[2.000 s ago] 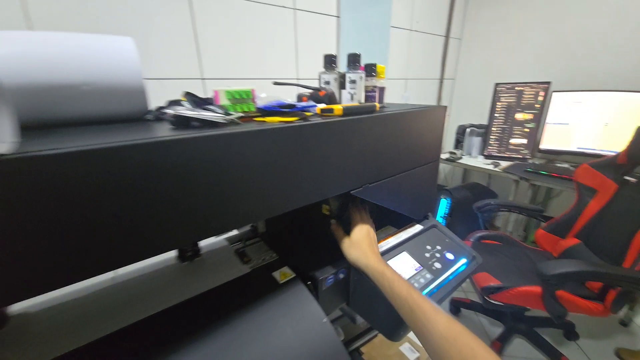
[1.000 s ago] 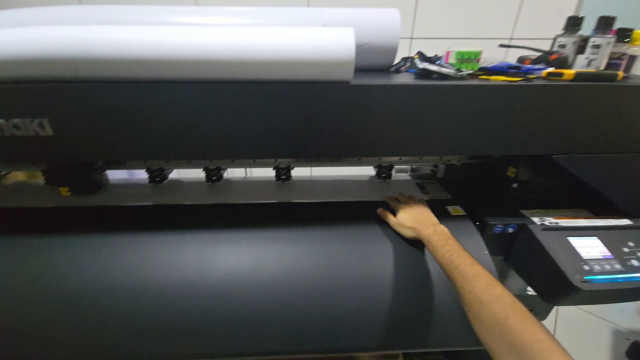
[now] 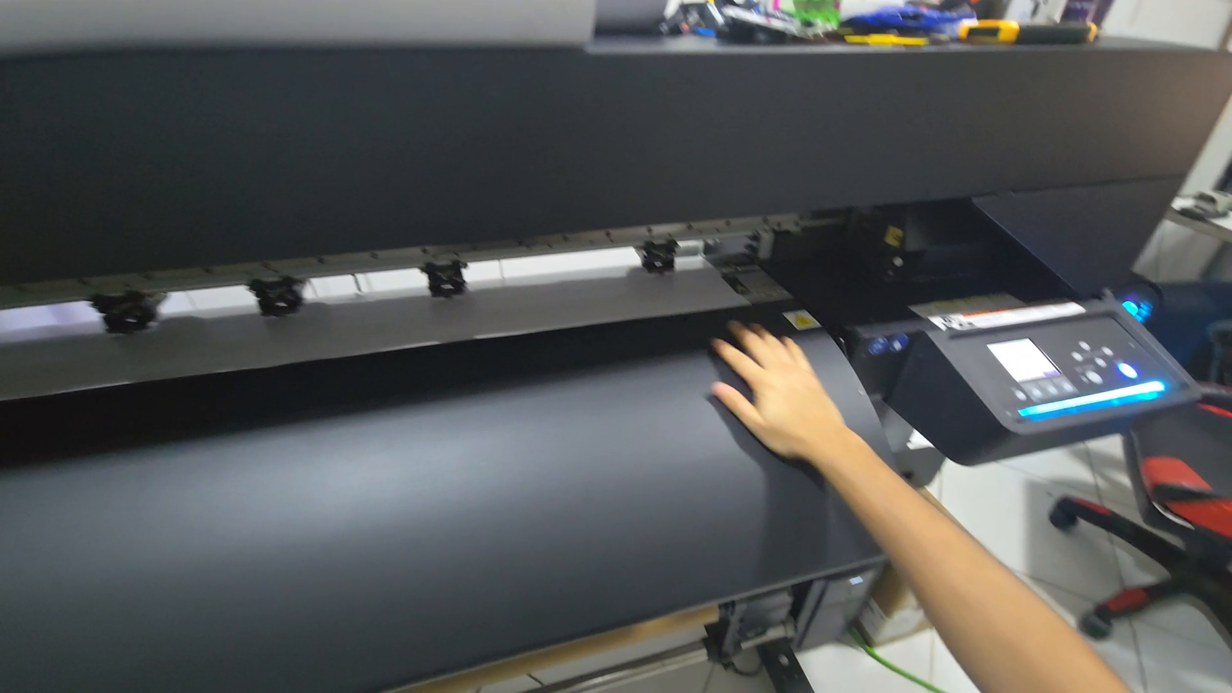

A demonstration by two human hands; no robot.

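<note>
My right hand (image 3: 780, 395) lies palm down, fingers spread, on the curved black front apron (image 3: 433, 491) of a wide-format printer, near its right end. It holds nothing. Just above the fingertips is a small yellow warning label (image 3: 801, 320). Behind the apron, a grey sheet (image 3: 539, 303) runs across the printer under several black pinch rollers (image 3: 446, 278). The tilted control panel (image 3: 1068, 371), with a lit screen and a blue light bar, stands to the right of the hand. My left hand is not in view.
A white roll (image 3: 289, 21) lies on the printer's top cover (image 3: 539, 125), with a yellow and black utility knife (image 3: 1030, 32) and other small tools to the right. A red and black chair (image 3: 1179, 481) stands at the right. A green cable (image 3: 895, 662) runs over the tiled floor.
My right hand has moved from the dark recess beside the control panel to the front apron, where it has slid off the upper edge onto the curved face. The view has swung left, then partly back.
</note>
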